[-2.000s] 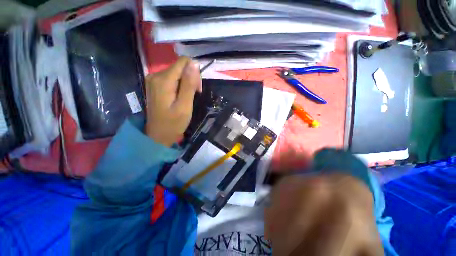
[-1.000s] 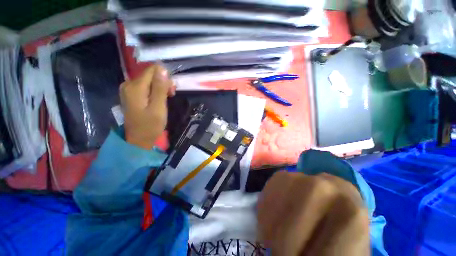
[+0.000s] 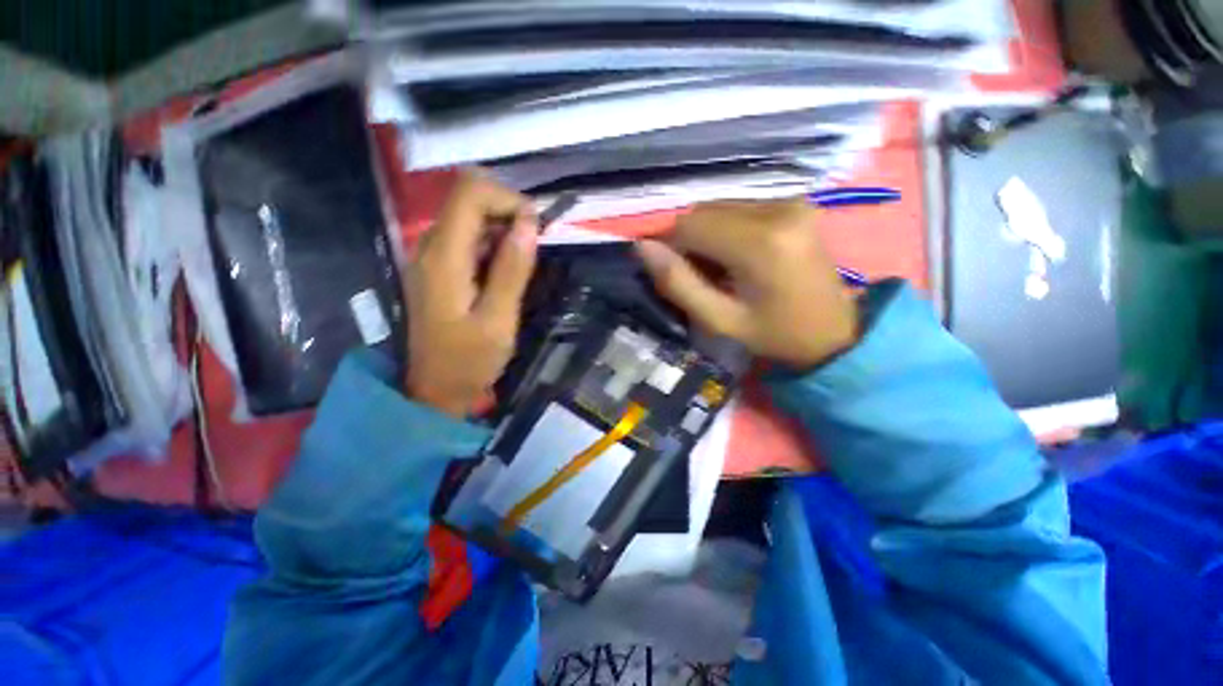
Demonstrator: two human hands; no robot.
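The opened tablet [image 3: 570, 449] lies aslant in front of me, over a dark panel and white sheet. An orange-yellow flex cable [image 3: 577, 466] runs diagonally across its pale silver battery [image 3: 543, 456]. My left hand [image 3: 470, 295] is beside the tablet's upper left edge, pinching a small thin dark piece [image 3: 557, 209] that sticks out past the fingertips. My right hand [image 3: 758, 275] is curled over the tablet's upper right end, thumb pointing left. Blur and the fingers hide whether it grips anything.
Layered dark slabs and white sheets [image 3: 644, 101] stand at the back. Blue-handled cutters [image 3: 856, 197] are partly hidden behind my right hand. A wrapped black tablet [image 3: 298, 255] lies left; a grey cover [image 3: 1033, 255] with white scraps lies right. Blue crates [image 3: 1153, 550] flank the bench.
My right hand has moved from the near foreground up to the tablet's upper right end. My left hand stays beside the tablet with the thin piece. The camera view has shifted.
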